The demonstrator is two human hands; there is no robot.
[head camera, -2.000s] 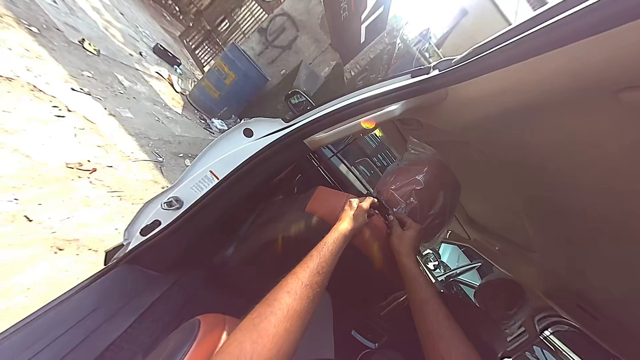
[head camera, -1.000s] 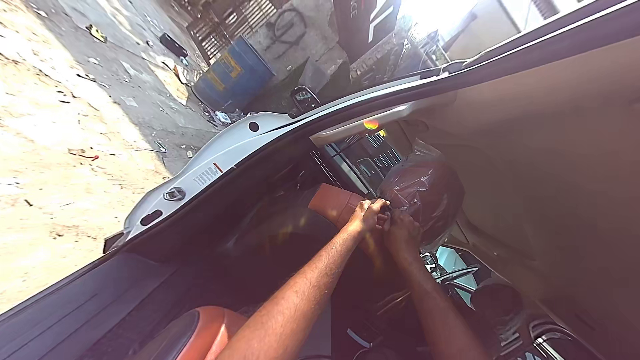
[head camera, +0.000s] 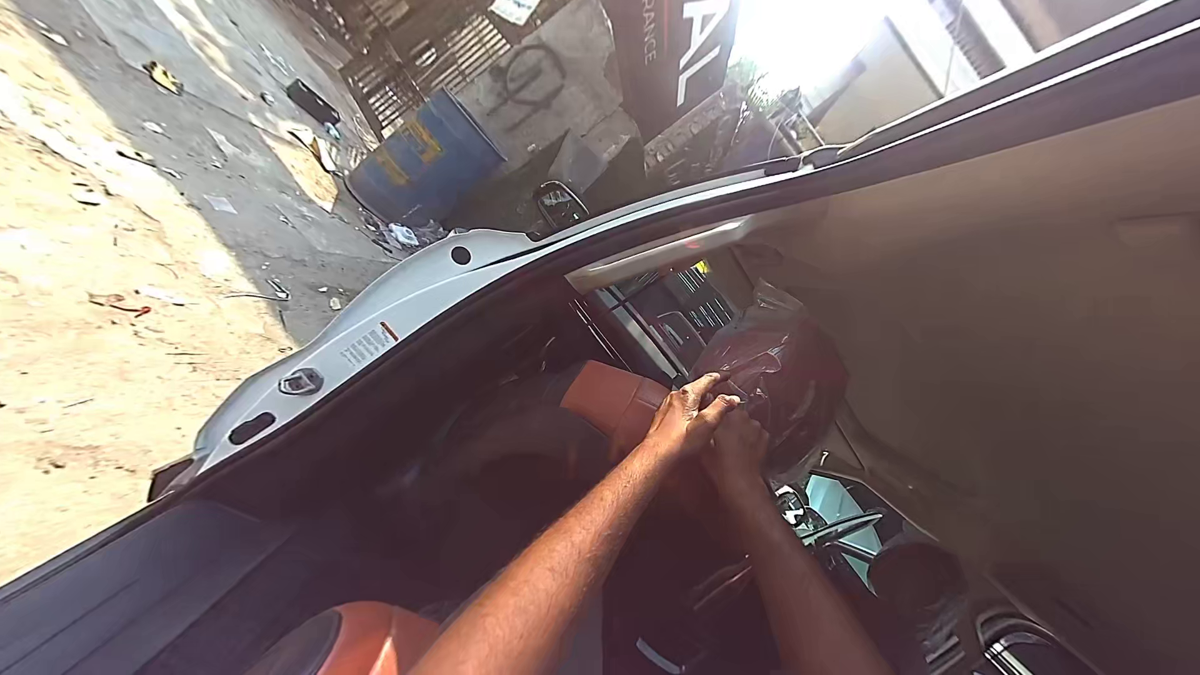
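Observation:
Inside a car, my left hand and my right hand are close together at the top of an orange-brown seat back. Just beyond them is a dark red headrest wrapped in clear, wrinkled plastic. The fingers of my left hand are bent near its lower edge. My right hand is in shade, partly behind the left. Whether either hand grips anything is too unclear to tell.
An open white car door borders the left side. The beige roof lining spans the right. Another orange seat part is at the bottom. A blue barrel lies outside near a wall.

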